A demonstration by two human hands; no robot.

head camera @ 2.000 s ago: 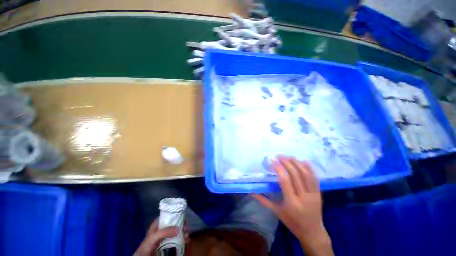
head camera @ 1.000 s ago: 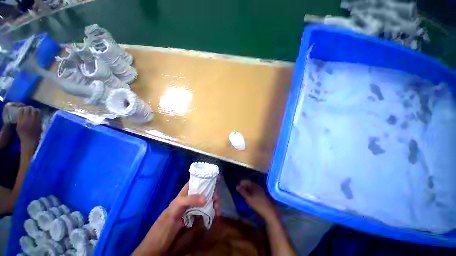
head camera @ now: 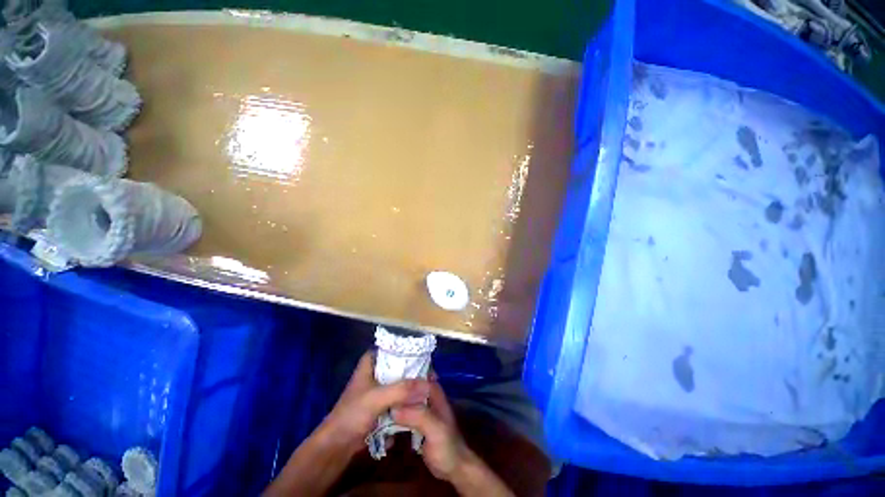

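Observation:
A white-grey hollow column piece [head camera: 403, 356] stands upright over my lap at the bench's front edge. Its bumpy rim is at the top and an arch-shaped gap shows at the bottom. My left hand [head camera: 361, 413] grips it from the left. My right hand [head camera: 442, 432] is on it from the right, with the thumbs close together at its middle; the fingers behind the piece are hidden. A small white rounded object [head camera: 447, 290], perhaps the glue bottle seen end-on, lies on the tan bench [head camera: 369, 175] just beyond the piece.
Several grey-white tubes [head camera: 126, 218] lie at the bench's left end. A blue crate [head camera: 180, 335] at lower left holds small ring-like parts [head camera: 58, 466]. A blue tote [head camera: 590, 281] at right holds a spotted white sheet [head camera: 718, 291]. A green belt [head camera: 466, 21] runs behind; slender pieces [head camera: 810, 21] lie beyond the tote.
My right hand has left the tote, come over my lap and taken hold of the column piece. My left hand keeps its grip. The view has turned left and moved closer to the bench.

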